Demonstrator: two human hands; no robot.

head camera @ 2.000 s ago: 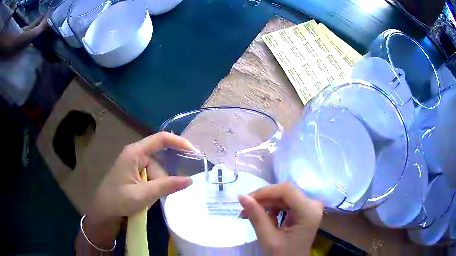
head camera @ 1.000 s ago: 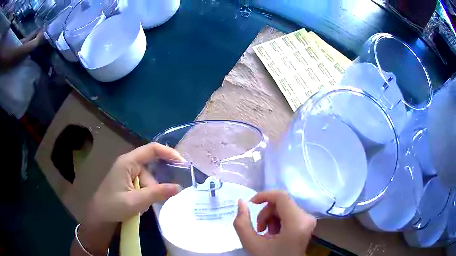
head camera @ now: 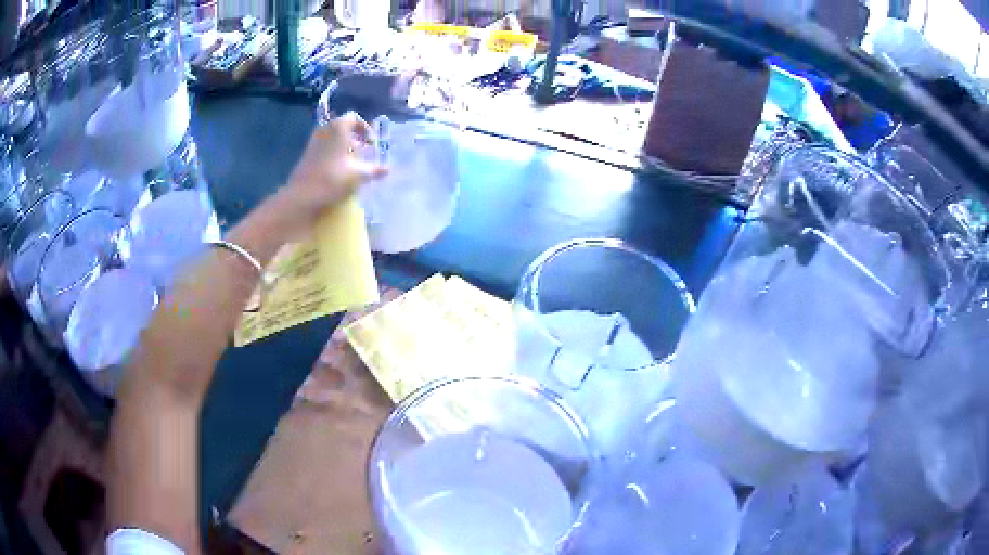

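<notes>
My left hand point(head camera: 328, 171) is stretched out over the far side of the bench. Its thumb and fingers are at the wall of a clear container with a white lower part point(head camera: 418, 190), and seem to pinch it near the rim. The same hand holds a yellow label sheet point(head camera: 336, 266), which hangs below the palm with its small print showing. Whether the container touches the bench is hard to tell. My right hand is not in view.
Yellow spare label sheets point(head camera: 418, 331) lie on brown cardboard point(head camera: 315, 466). Open containers stand near front point(head camera: 477, 488), at centre right point(head camera: 591, 336) and crowded on the right point(head camera: 792, 358). More are grouped at left point(head camera: 114, 309). A brown box point(head camera: 705, 108) and green posts are behind.
The view has swung up and right. My left hand has moved from the near edge to the far side, and a container is now there at its fingers. My right hand has left the picture.
</notes>
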